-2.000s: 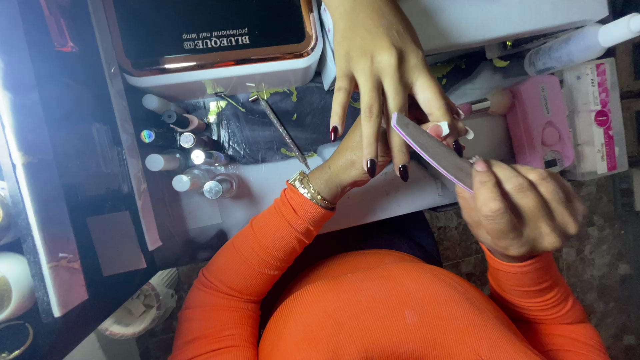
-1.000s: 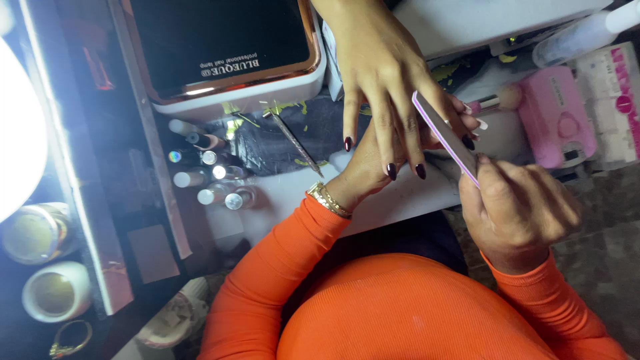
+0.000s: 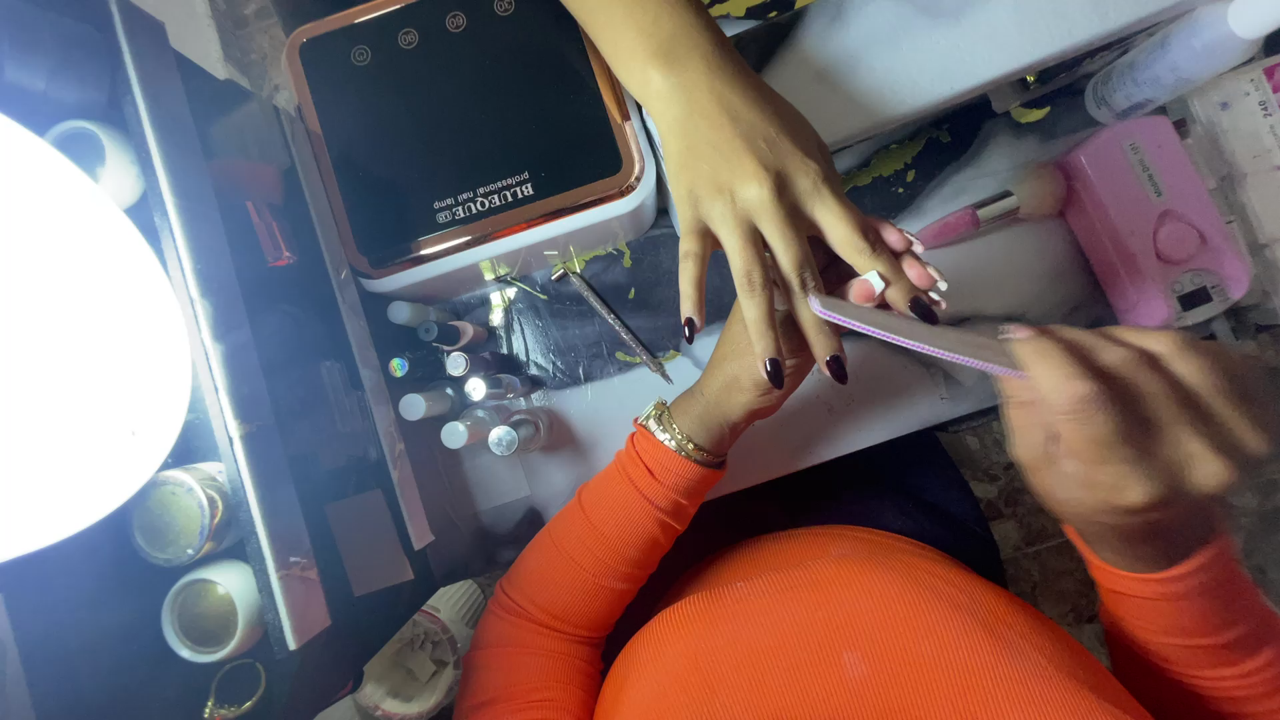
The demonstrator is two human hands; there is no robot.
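Observation:
Another person's hand (image 3: 765,195) lies palm down with fingers spread and dark red polished nails. My left hand (image 3: 745,370), with a gold watch (image 3: 680,432) at the wrist, is beneath it; its light-tipped fingers hold that hand's finger from below, and the palm is partly hidden. My right hand (image 3: 1120,430), slightly blurred, grips a grey nail file (image 3: 915,338) with a pink and purple edge. The file slants across toward the other hand's fingers, its far end near the middle of them; whether it touches a nail I cannot tell.
A nail lamp (image 3: 465,130) stands at upper left, nail polish bottles (image 3: 480,388) below it. A slender metallic tool (image 3: 618,325) lies beside them. At right are a pink brush (image 3: 985,215), a pink nail drill unit (image 3: 1155,225) and a spray bottle (image 3: 1170,60). A bright light (image 3: 80,340) and jars (image 3: 212,610) are at left.
The file is now tilted flatter, with its far end lower against the other person's fingers than one second ago. My left hand still holds the other hand. The view has shifted a little.

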